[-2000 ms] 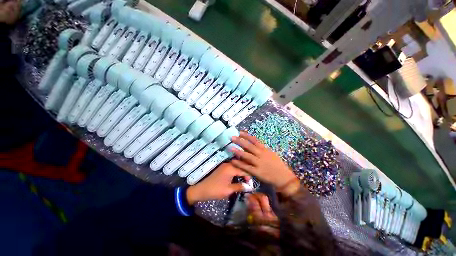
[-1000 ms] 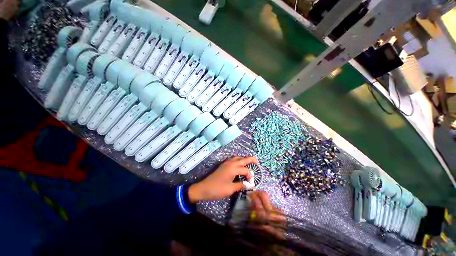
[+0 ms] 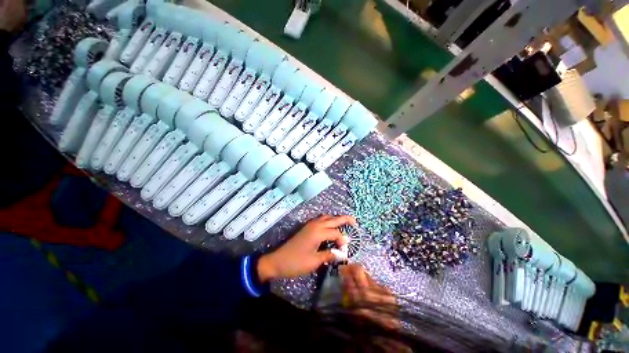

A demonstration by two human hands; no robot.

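Note:
My left hand (image 3: 296, 254), with a blue and white cuff, has its thumb and fingertips closed on a fan head (image 3: 353, 243) with a dark radial grille. A small white piece (image 3: 340, 254) shows at the fingertips by the grille's centre. My right hand (image 3: 365, 289) is just below, its fingers curled near a greyish tapered shape, perhaps the handle; it is blurred and partly covered by dark strands, so its grip is unclear. A mint parts pile (image 3: 381, 189) and a dark, metallic parts pile (image 3: 434, 231) lie to the right.
Two long rows of mint fans (image 3: 200, 162) lie at left on shiny film (image 3: 414, 293). A shorter fan batch (image 3: 538, 283) is at right. Beyond are a green conveyor (image 3: 345, 52) carrying a fan (image 3: 298, 21), and a metal post (image 3: 448, 76). Another person's hand (image 3: 10, 14) shows top left.
A hand that reached to the front row's right end has drawn back, and the last fan there is gone. The fan on the belt has moved right. My left hand stays at the fan head.

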